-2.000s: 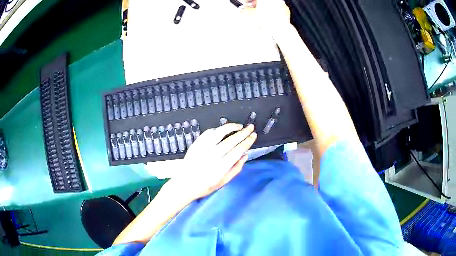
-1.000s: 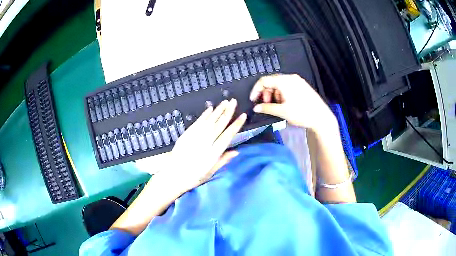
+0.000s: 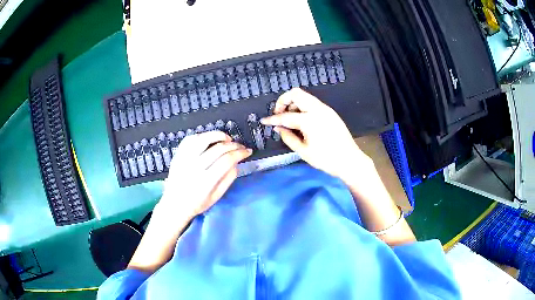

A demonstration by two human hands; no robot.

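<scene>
The black holding tray point(image 3: 362, 82) lies across the view in front of me. Its far row of small black parts point(image 3: 223, 88) is long and stops short of the right end. The near row point(image 3: 141, 158) fills the left side. My left hand point(image 3: 202, 167) lies over the near row's right end, its fingertips at a part point(image 3: 233, 130); whether it grips is unclear. My right hand point(image 3: 314, 129) pinches a small black part point(image 3: 271, 126) by its top. Another part point(image 3: 256, 133) stands between the hands.
A white sheet point(image 3: 223, 29) lies beyond the tray. A filled side tray point(image 3: 58, 146) is on the green bench at left. A stack of black trays point(image 3: 457, 64) is at right. A black stool point(image 3: 114, 249), blue crates point(image 3: 498, 234) and a tan cardboard edge point(image 3: 378, 158) show lower down.
My right hand came from the white sheet to the tray, then moved left to the parts near my left hand. My left hand's fingers have curled. Parts at the near row's right end stand closer together.
</scene>
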